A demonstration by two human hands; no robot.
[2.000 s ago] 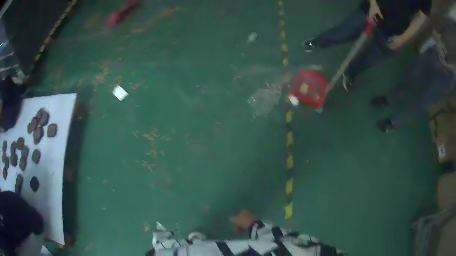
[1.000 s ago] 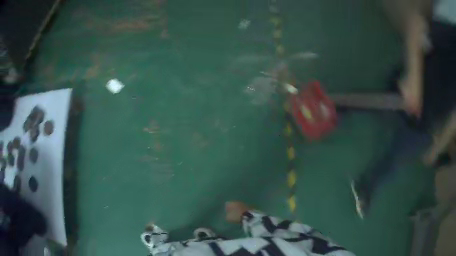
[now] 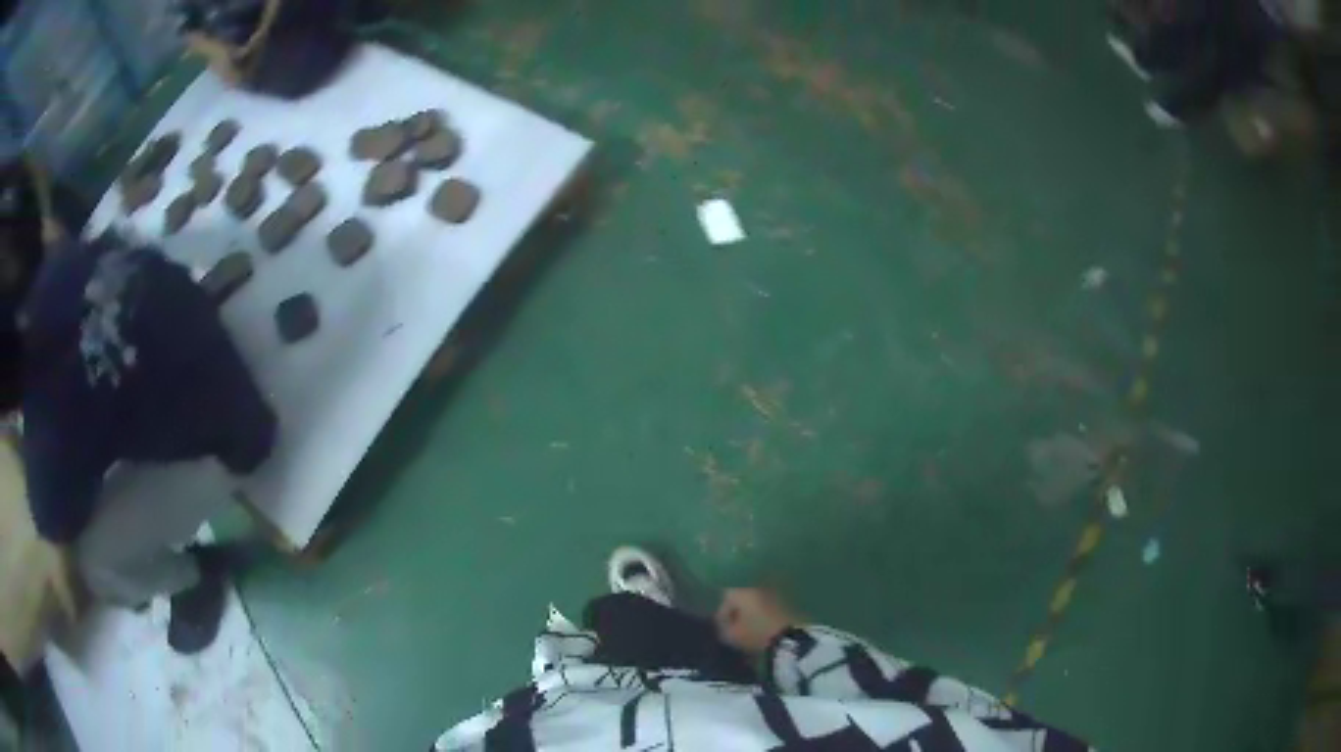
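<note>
My right hand (image 3: pixel 755 617) shows small and blurred at the bottom centre, beyond the patterned sleeve; whether it holds anything cannot be told. My left hand is not in view. Nearest on the left is a white board (image 3: pixel 385 316), tilted in the view. Several brown rounded-square pieces lie on it, some overlapping in small piles. A single brown piece (image 3: pixel 455 201) lies near its right corner. A darker, blackish piece (image 3: pixel 297 317) lies apart, nearer the front.
A person in a dark top (image 3: pixel 140 375) is at the board's left side, another at its far edge. A second white sheet (image 3: pixel 235 676) lies lower left. Scraps and a small white piece (image 3: pixel 721 222) lie on the green floor (image 3: pixel 882 367). Yellow-and-black tape (image 3: pixel 1084 547) runs at right.
The view has swung left, bringing the board closer to the centre. The red dustpan has left the view. My right hand stays low beside my body; a shoe and dark trouser leg now show.
</note>
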